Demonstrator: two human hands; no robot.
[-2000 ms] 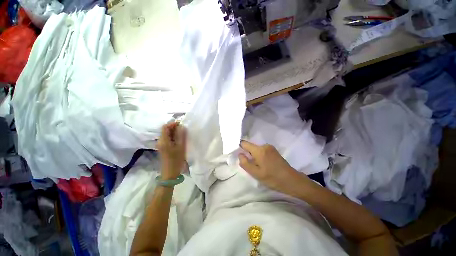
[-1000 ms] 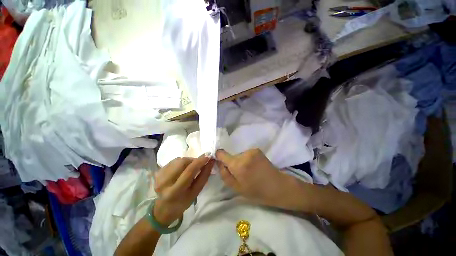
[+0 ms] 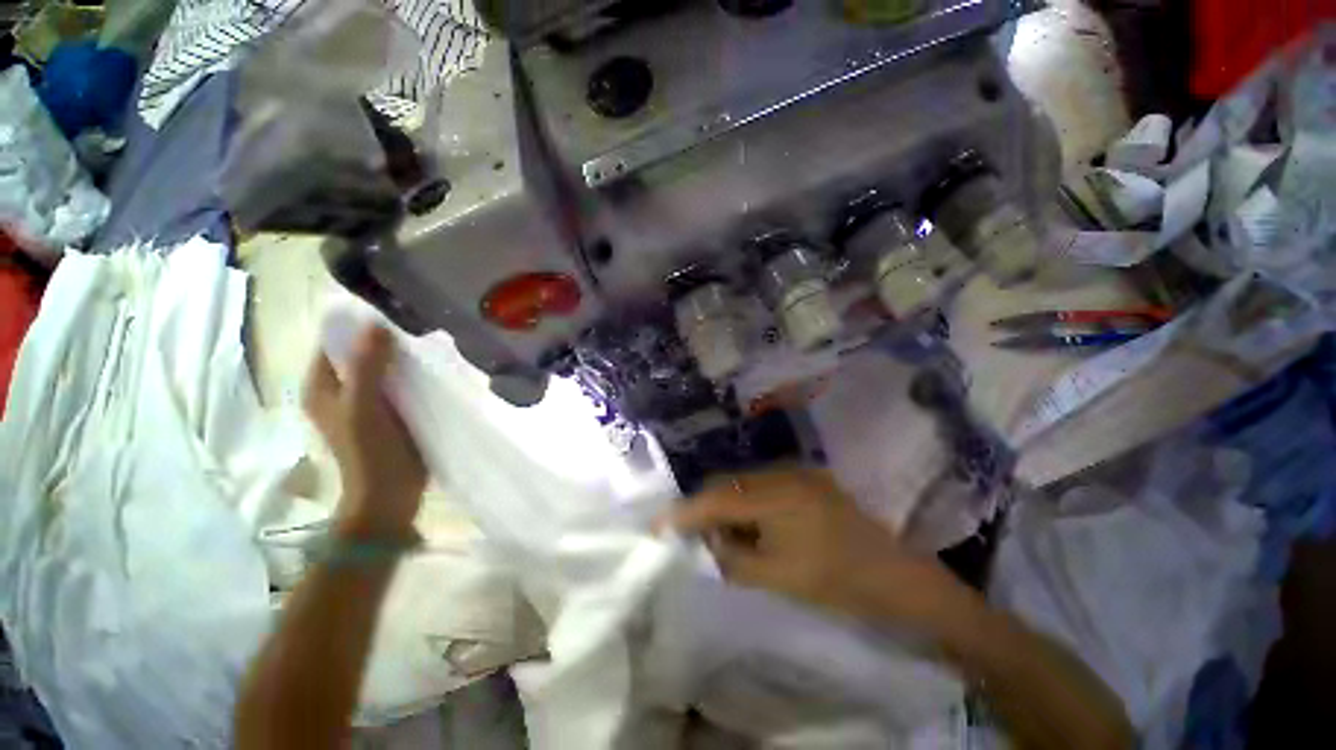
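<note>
A white garment panel (image 3: pixel 506 484) lies stretched from the left of the overlock machine (image 3: pixel 791 191) down towards the wearer, its far part beside the brightly lit needle area (image 3: pixel 594 418). My left hand (image 3: pixel 366 432) is raised at the panel's upper left end and holds its edge; it is blurred. My right hand (image 3: pixel 762 535) pinches the panel's right edge in front of the needle area; its fingertips are blurred. The presser foot is mostly hidden by glare and cloth.
A long pile of white pieces (image 3: pixel 125 484) lies at the left. Snips with red and dark handles (image 3: pixel 1077 325) and curling printed white tape (image 3: pixel 1099 396) lie right of the machine. A second white heap (image 3: pixel 1136 586) and blue cloth (image 3: pixel 1275 440) are at the lower right.
The view has moved up towards the machine head. My hands have come apart from their meeting point near the lap and moved up to the table, spreading the white panel beside the needle.
</note>
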